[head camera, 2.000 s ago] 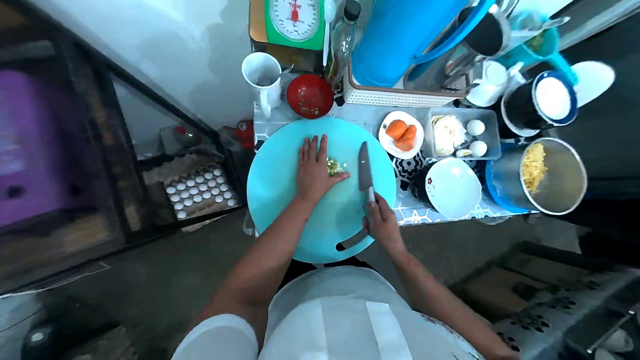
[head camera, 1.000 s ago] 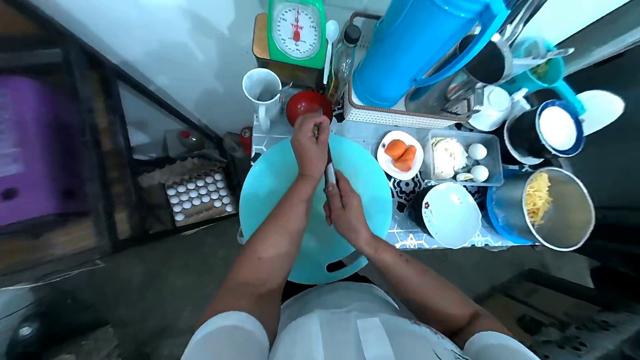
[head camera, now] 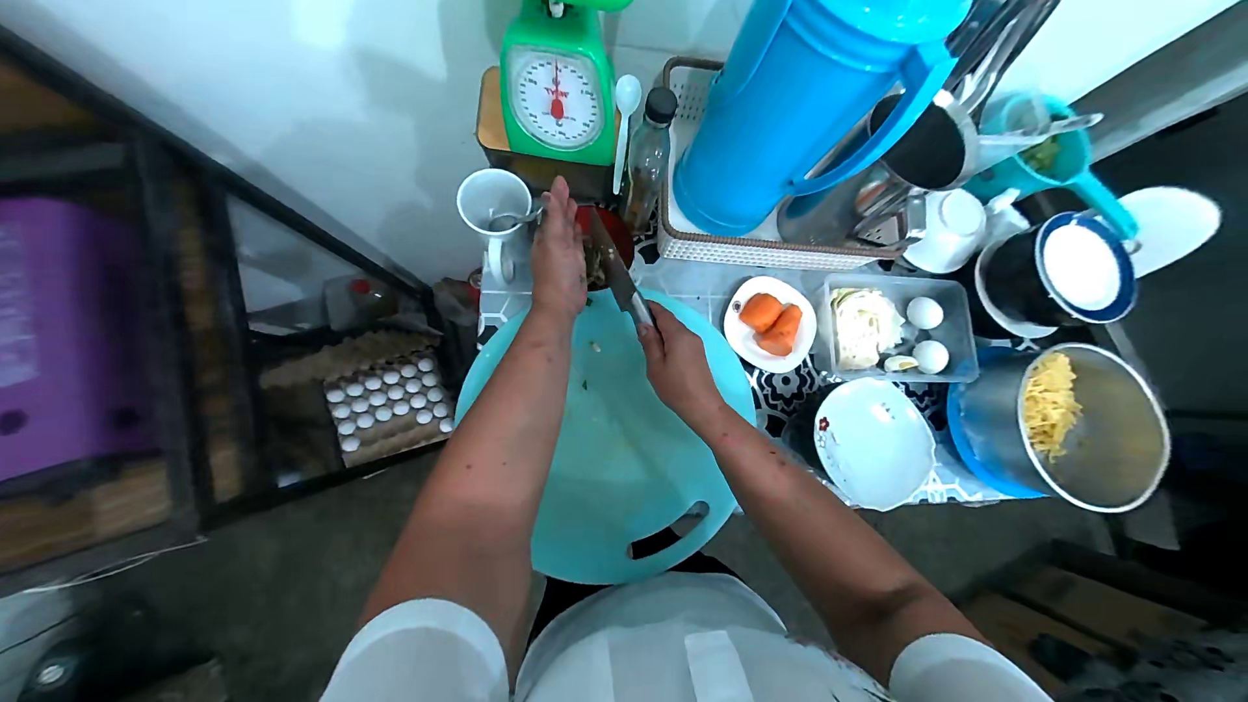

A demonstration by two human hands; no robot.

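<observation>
My right hand [head camera: 675, 359] grips the handle of a kitchen knife [head camera: 617, 273], its blade reaching over the red bowl [head camera: 614, 239]. My left hand [head camera: 559, 255] is held flat with fingers extended at the bowl's left side, partly hiding it. Small chopped bits lie between palm and blade; whether they cling to the hand or lie in the bowl I cannot tell. The round turquoise cutting board [head camera: 624, 439] lies below both hands, with a few small scraps on it.
A white mug [head camera: 494, 210] stands left of the bowl, a glass bottle [head camera: 647, 161] behind it. Rightward are a plate of carrot pieces [head camera: 770, 325], a plastic container [head camera: 902, 292] with eggs, a white bowl [head camera: 873, 444] and a metal pot [head camera: 1121, 429]. A green scale [head camera: 558, 97] stands at the back.
Two seconds ago both hands were over the cutting board, with chopped green bits beside the left one. Both have moved up to the red bowl, and the left hand has flattened out.
</observation>
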